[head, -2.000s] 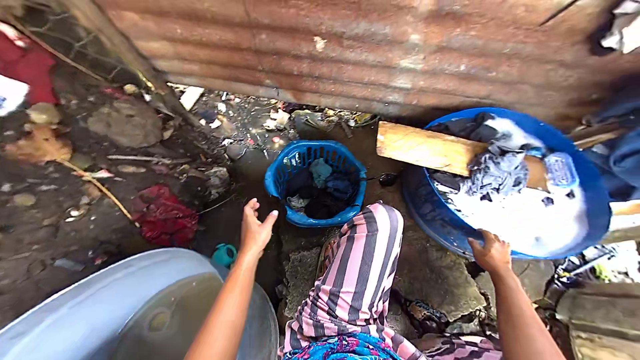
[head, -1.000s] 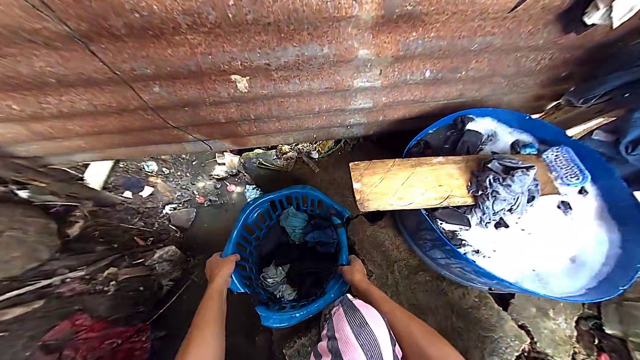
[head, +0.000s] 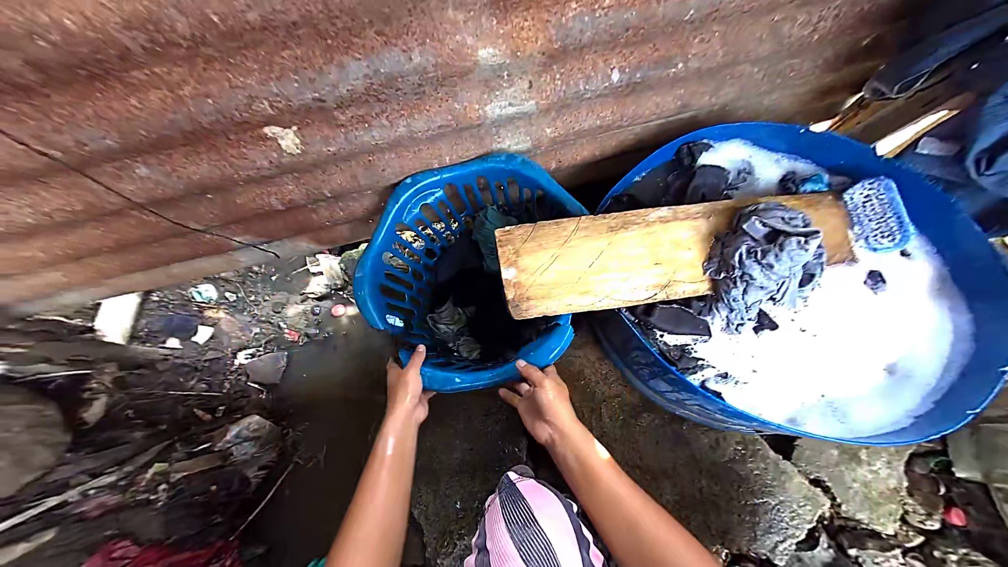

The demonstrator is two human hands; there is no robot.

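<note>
My left hand (head: 407, 387) grips the near left rim of a blue plastic laundry basket (head: 465, 380). On the near right of that rim rests my right hand (head: 539, 398), its thumb on top and the fingers curled below. Dark wet clothes (head: 480, 319) lie inside the basket. The left end of a wooden board (head: 606, 256) reaches over the basket's right side. The board lies across a large blue tub (head: 677, 394) of suds and dark clothes. A wrung grey garment (head: 768, 256) sits on the board, with a blue-and-white scrubbing brush (head: 876, 214) at its right end.
A rusty corrugated metal sheet (head: 331, 102) stands behind the basket and tub. Wet, littered ground (head: 236, 354) lies to the left. Cracked concrete slabs (head: 850, 472) are in front of the tub. Dark blue cloth (head: 988, 142) hangs at the far right.
Both hands, apart and empty two seconds ago, have taken hold of the basket. Since one second ago the basket has moved right and toward the metal sheet, under the board's end.
</note>
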